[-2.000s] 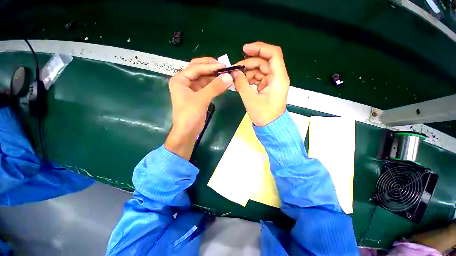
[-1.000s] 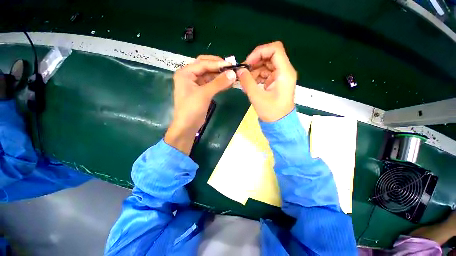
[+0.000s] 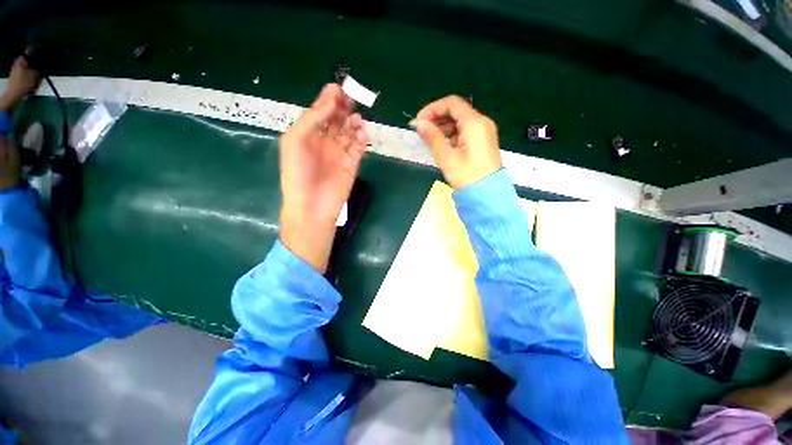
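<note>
My left hand (image 3: 323, 161) is raised over the white rail, palm turned inward, with a small white strip (image 3: 359, 91) between its thumb and fingertips. My right hand (image 3: 460, 139) is to its right, apart from it, with thumb and index fingertip pinched at a tiny pale piece (image 3: 413, 122), barely visible. A dark electronic module (image 3: 540, 132) with a white spot lies on the green conveyor belt right of my right hand. A second module (image 3: 620, 146) lies further right. Another dark module (image 3: 342, 73) lies just behind the white strip, partly hidden.
White and yellow paper sheets (image 3: 425, 282) lie beside and under my right forearm. A smartphone (image 3: 352, 213) is partly hidden by my left forearm. A solder spool (image 3: 704, 253) and fume fan (image 3: 695, 323) stand at right. Another person's hand (image 3: 19, 83) is far left; a pink sleeve (image 3: 708, 429) lower right.
My hands have moved apart, and the dark module they held is no longer between them. A module now lies on the belt right of my right hand. Another person's hand has appeared far left.
</note>
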